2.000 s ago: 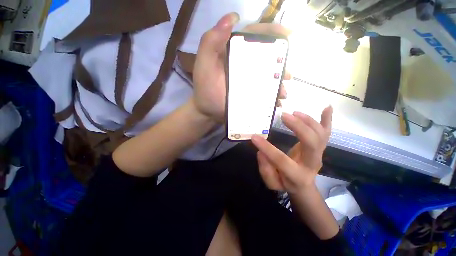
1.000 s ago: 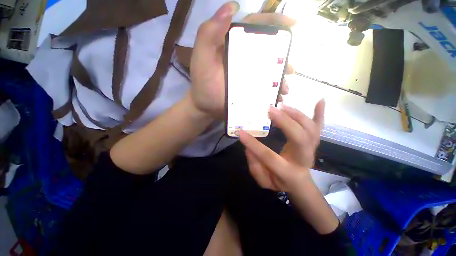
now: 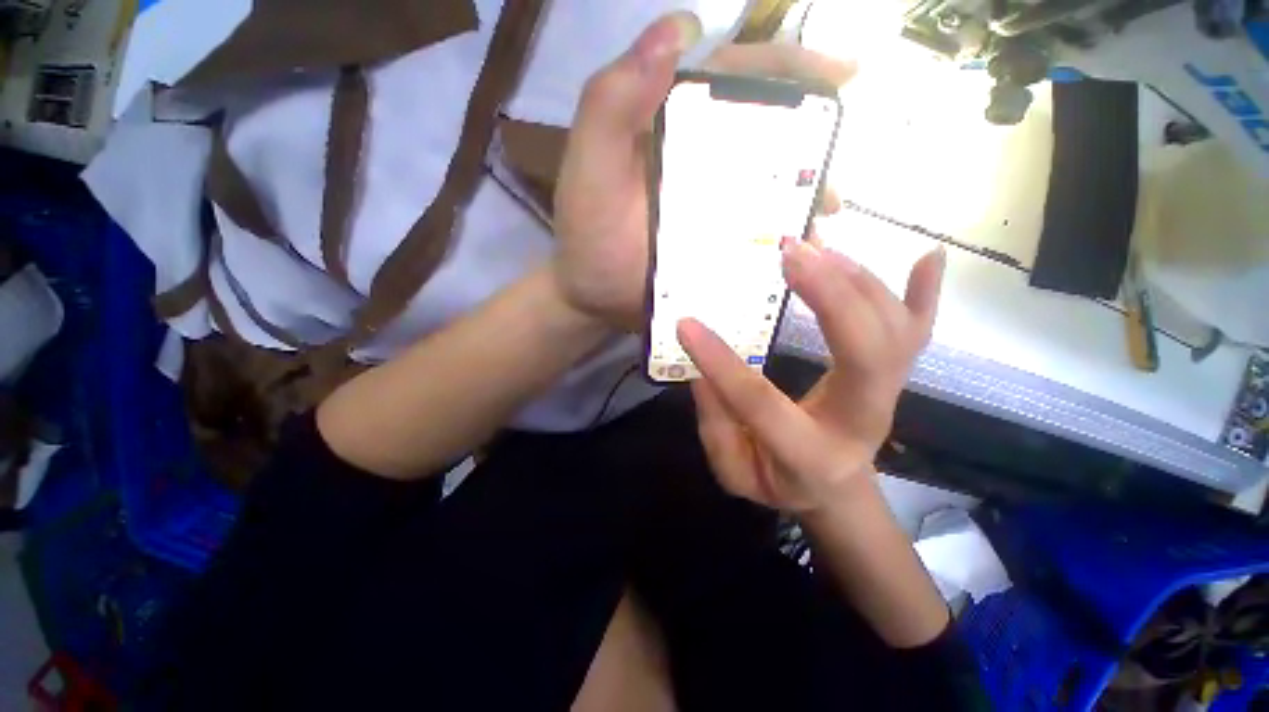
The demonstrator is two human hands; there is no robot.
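Note:
A smartphone [image 3: 731,209] with a black edge and a bright white screen is held upright near the middle of the view. My left hand [image 3: 608,209] is closed around its left side and back, with the thumb at its upper left and fingertips showing at its right edge. My right hand [image 3: 821,397] holds nothing. Its fingers are spread, with the index fingertip over the lower part of the screen and another fingertip near the right edge. The screen text is too washed out to read.
White-backed fabric [image 3: 418,111] with brown strips lies left and behind. The sewing machine head [image 3: 1232,84] is at upper right, with glare beside it. A black rectangle [image 3: 1088,188] and a thin yellow tool [image 3: 1140,327] lie on its bed. Blue crates [image 3: 1099,612] stand at lower right and left.
The phone and my left hand have shifted slightly right in view. My right index fingertip has moved from the phone's bottom edge up over the lower screen.

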